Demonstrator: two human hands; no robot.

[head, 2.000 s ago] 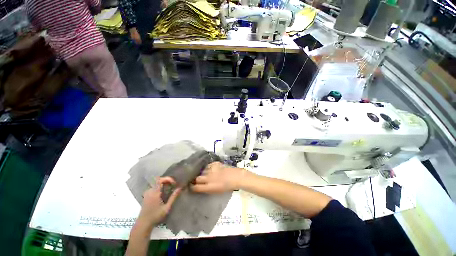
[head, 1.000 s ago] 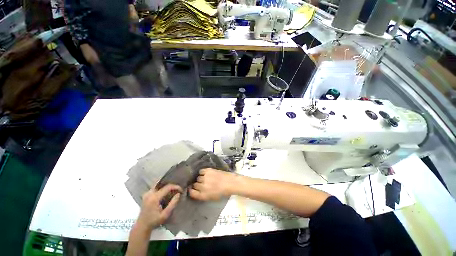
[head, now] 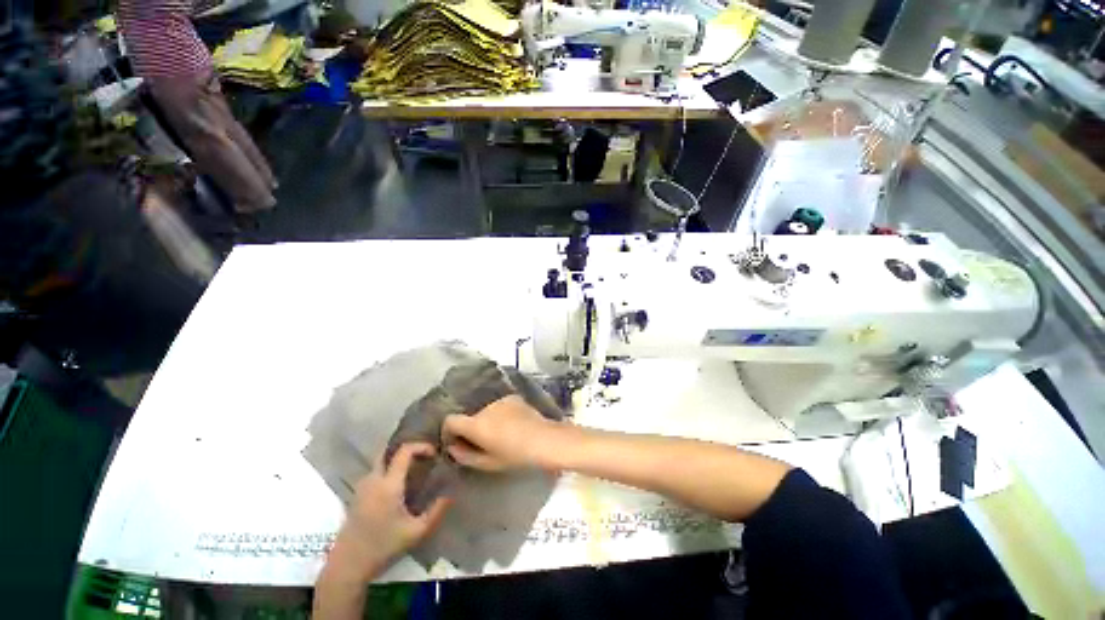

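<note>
A stack of grey-taupe cut pieces (head: 360, 418) with stepped edges lies on the white table, left of the needle. A darker brown-grey piece (head: 467, 390) lies bunched on top of it, its right end near the presser foot. My left hand (head: 390, 509) is at the piece's left end, thumb and finger bent around its edge. My right hand (head: 497, 434) pinches the darker piece near its middle. The fingertips of both hands are partly hidden in the folds. The white sewing machine (head: 763, 309) stands at the right; its needle area is partly hidden.
A printed ruler line (head: 261, 544) runs along the front edge. Small black pieces (head: 957, 463) lie at the right. A green crate (head: 112, 593) is below the left front. A blurred person is at the left edge; another person (head: 200, 103) stands farther back.
My right hand has shifted slightly left along the darker piece. My left thumb and finger have spread a little. One person has moved to the left edge.
</note>
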